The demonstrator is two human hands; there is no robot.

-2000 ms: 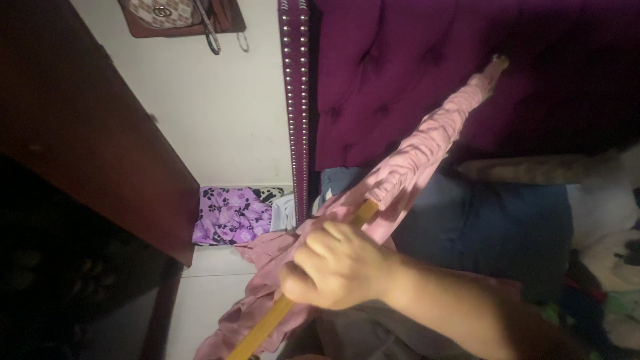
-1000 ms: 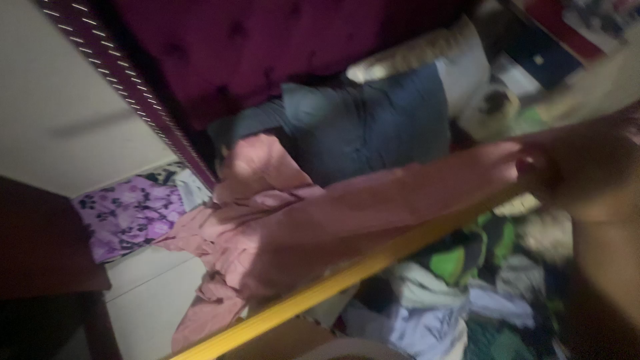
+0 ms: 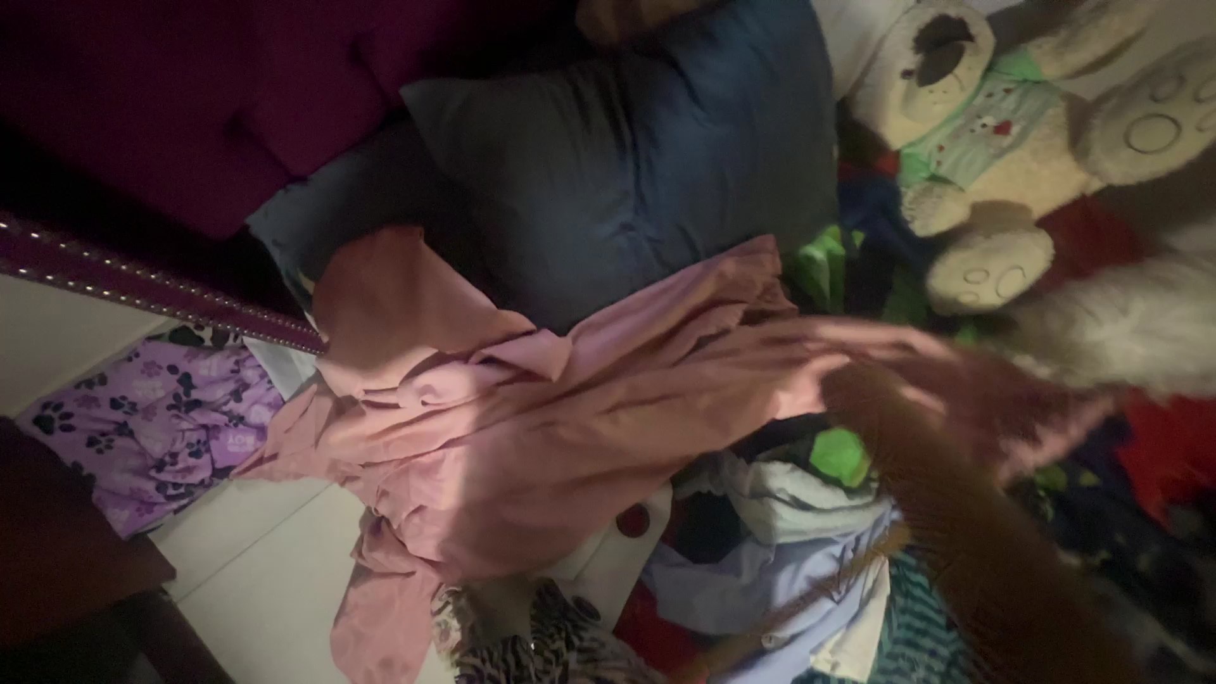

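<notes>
A long pink cloth garment [image 3: 570, 427] lies spread from the blue-grey pillow [image 3: 627, 171] across a heap of clothes, with one end hanging over the pale floor tiles. My right hand [image 3: 841, 385], blurred by motion, comes in from the lower right and grips the garment at its right part; the fingers are hard to make out. Beyond the hand, more pink fabric trails rightward, also blurred. Below it, a thin yellowish stick [image 3: 793, 603] shows faintly over a light blue garment [image 3: 703, 575]. No left hand is visible.
A purple tufted headboard [image 3: 209, 85] with a studded edge stands upper left. A cream teddy bear [image 3: 1026, 171] lies upper right near white fluffy material [image 3: 1121, 318]. Purple paw-print fabric [image 3: 180, 418] lies left, beside dark wooden furniture [image 3: 66, 560].
The pink garment, bunched along the yellow stick two seconds ago, now lies spread out off it. My right hand has gone from the stick to the cloth. The view has swung toward the clothes heap.
</notes>
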